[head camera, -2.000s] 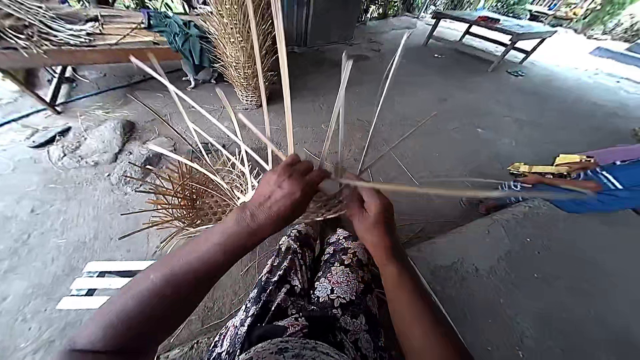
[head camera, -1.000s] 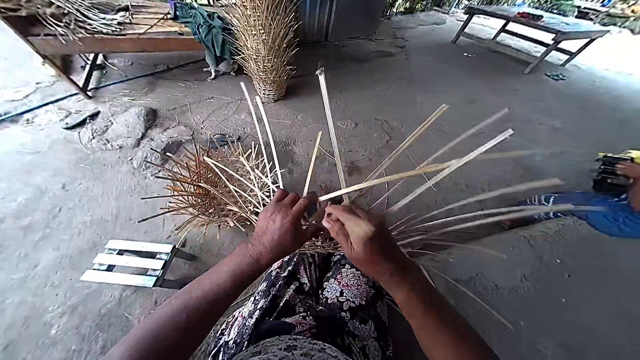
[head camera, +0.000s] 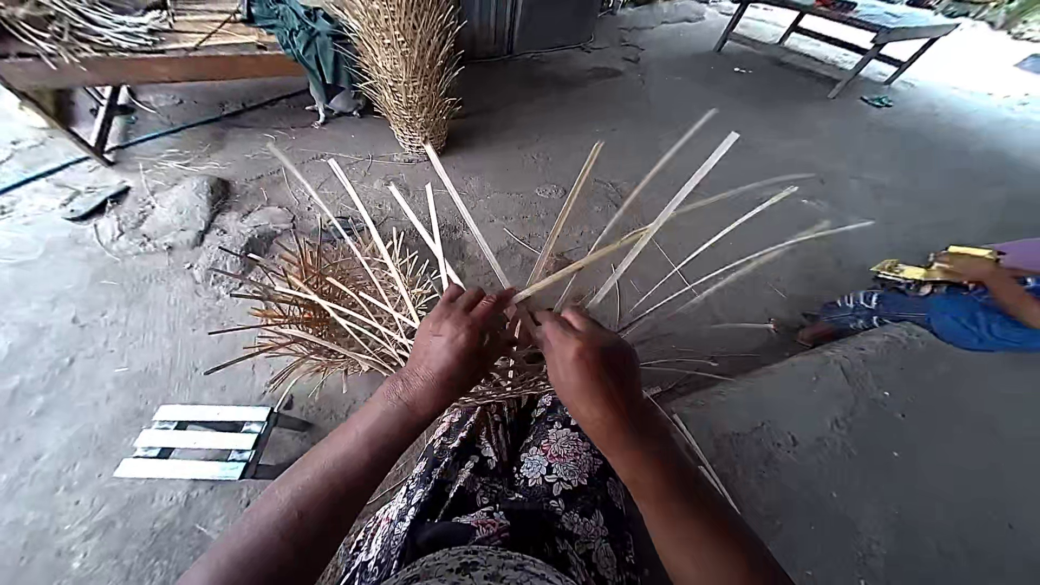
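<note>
A partly woven basket (head camera: 520, 382) of pale flat strips rests at my lap, its unwoven strips fanning up and outward. My left hand (head camera: 465, 329) pinches the strips at the weave's far edge. Close beside it, my right hand (head camera: 587, 357) has its thumb and fingers on the same spot, where a long yellowish strip (head camera: 597, 253) slants up to the right. The fingers hide the exact crossing of the strips. Left of my left hand, a bristly brown woven piece (head camera: 333, 313) lies on the ground, with pale strips over it.
A small white slatted stool (head camera: 195, 439) stands at the left. A tall stack of woven baskets (head camera: 410, 73) is beyond, beside a wooden table (head camera: 154, 71) with loose strips. Another table (head camera: 881, 32) is far right. A person in blue (head camera: 975, 313) holds a yellow toy vehicle (head camera: 902, 272) at the right.
The long strip that pointed right two seconds ago now slants up to the right. Both hands stay close together at the weave. The other person's yellow toy shows more fully than one second ago.
</note>
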